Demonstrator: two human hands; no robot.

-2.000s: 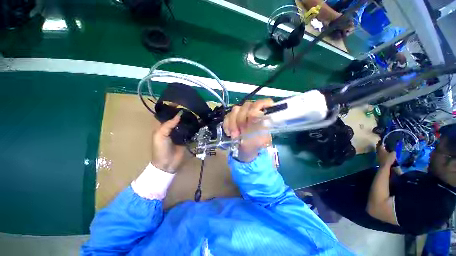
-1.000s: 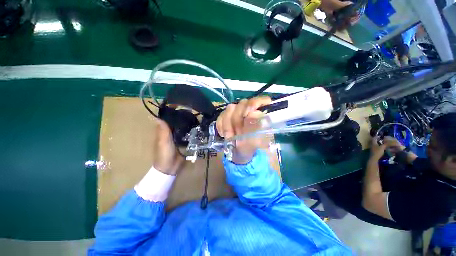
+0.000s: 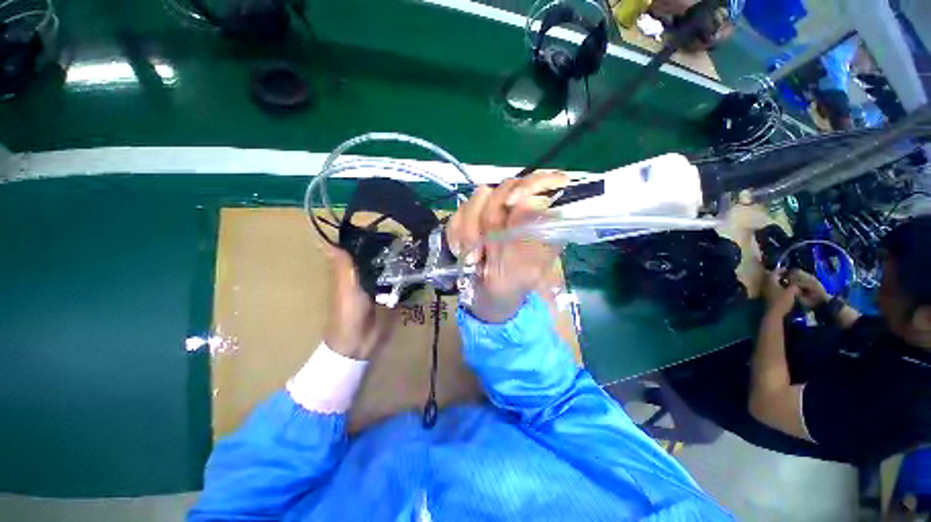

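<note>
My right hand (image 3: 505, 245) is closed around the white electric screwdriver (image 3: 648, 192), which lies tilted with its rear to the right. Its silvery nozzle (image 3: 403, 273) is against the black ear cup of a headset. My left hand (image 3: 352, 306) holds the headset (image 3: 393, 207) from the left side; its fingers are partly hidden behind the cup. The pale headband hoops (image 3: 383, 140) arc above. A thin black cable (image 3: 434, 357) hangs down towards my smock. The screw tip's contact point is hidden by the nozzle.
The cardboard mat (image 3: 265, 306) lies under my hands on the green bench. Beyond the white strip (image 3: 153, 163) are a black ear cushion (image 3: 280, 86) and headsets (image 3: 567, 46). Black headset parts (image 3: 684, 270) lie at right, near a seated person (image 3: 847, 357). Black lines run from the driver's rear.
The nozzle has shifted a little left and down on the cup, and the driver's barrel has risen slightly. My left thumb no longer shows over the cup. The ear cushion has shifted left in view.
</note>
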